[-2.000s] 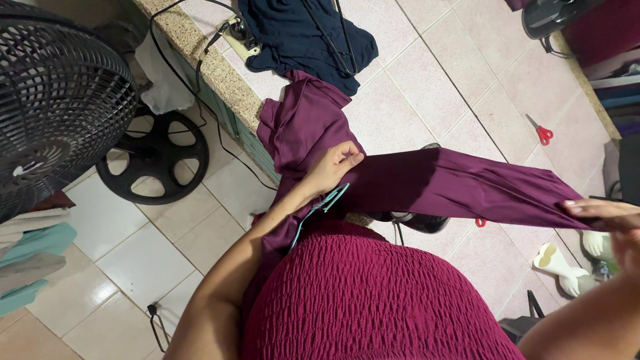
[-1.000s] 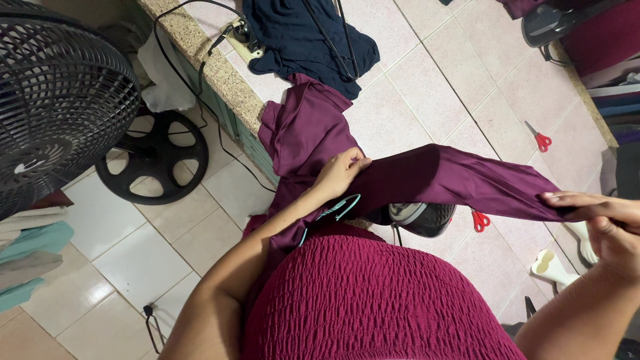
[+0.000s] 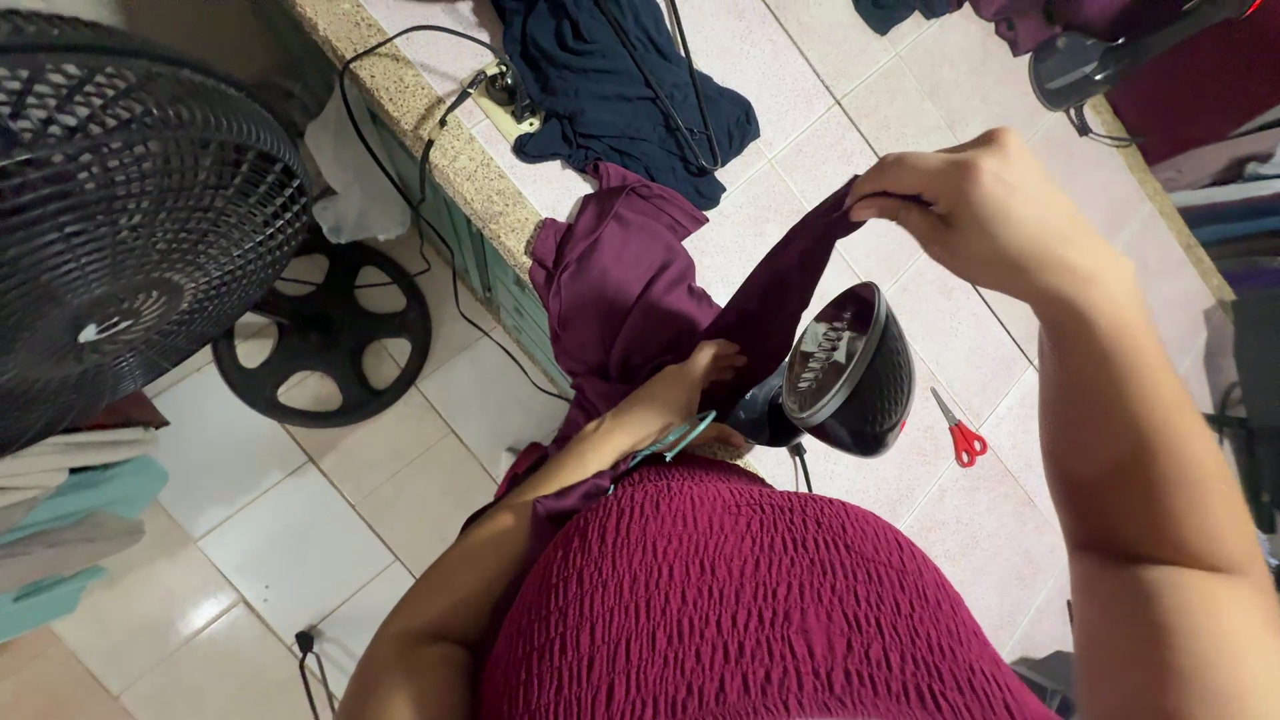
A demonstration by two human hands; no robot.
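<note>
Purple satin fabric (image 3: pixel 630 290) lies bunched over the speckled counter edge, and a strip of it rises to the right. My right hand (image 3: pixel 960 200) pinches the raised end of that strip. Lower down, my left hand (image 3: pixel 690 390) grips the same fabric near my waist, its fingers partly hidden by folds. A teal plastic hanger (image 3: pixel 685 437) shows beside the left wrist. Just right of the left hand is a black handheld garment steamer (image 3: pixel 850 370) with a shiny oval head. Red-handled scissors (image 3: pixel 965 440) lie on the tiles further right.
Navy fabric (image 3: pixel 610 80) with a black hanger (image 3: pixel 690 130) lies at the top, by a power socket (image 3: pixel 505 100) with cords. A large black fan (image 3: pixel 140 210) stands left. Folded clothes (image 3: pixel 1220 210) and a black device (image 3: pixel 1080 70) are at the right.
My right hand has moved up and inward from the far right, lifting the end of the strip. More of the black steamer shows. The left hand has shifted slightly downward.
</note>
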